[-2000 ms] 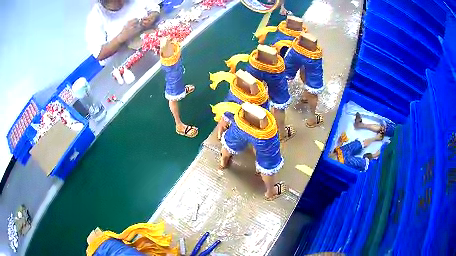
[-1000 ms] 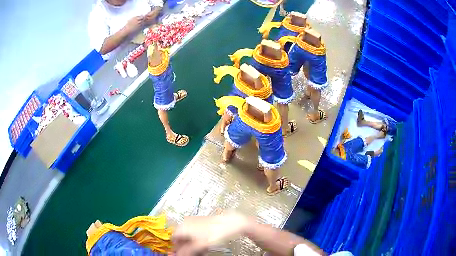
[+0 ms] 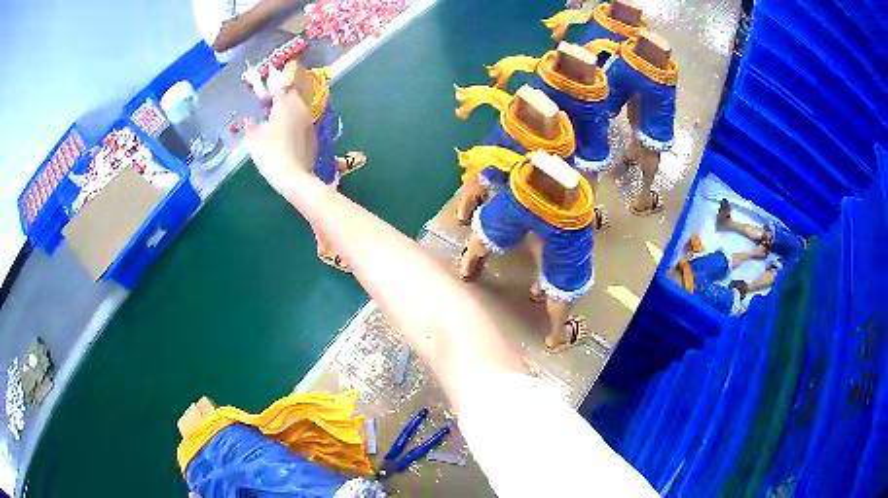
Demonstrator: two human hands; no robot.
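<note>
My right hand (image 3: 282,141), bare and blurred, reaches across the green belt to the waist of a standing figure lower body (image 3: 318,93). Its fingers overlap the tan block and blue shorts; whether they grip is unclear. My left hand is out of the picture. Another lower body with blue shorts (image 3: 258,469) and orange-yellow sash lies at the bottom left, cut off by the edge. Blue-handled cutters or pliers (image 3: 404,444) lie beside it. Several more lower bodies (image 3: 545,209) stand in a group on the tan bench, sashes trailing left.
A blue crate (image 3: 672,309) with figure parts on white lining stands right of the bench, near tall blue crate stacks (image 3: 818,88). Across the belt (image 3: 224,282) are a person's arm (image 3: 255,21), red-and-white parts (image 3: 351,19), a clear bottle (image 3: 185,107) and a blue box (image 3: 156,238).
My right hand has moved from over the cutters, up and left across the belt to the standing figure. The cutters are uncovered again. The view has shifted, and bench figures appear farther right and higher.
</note>
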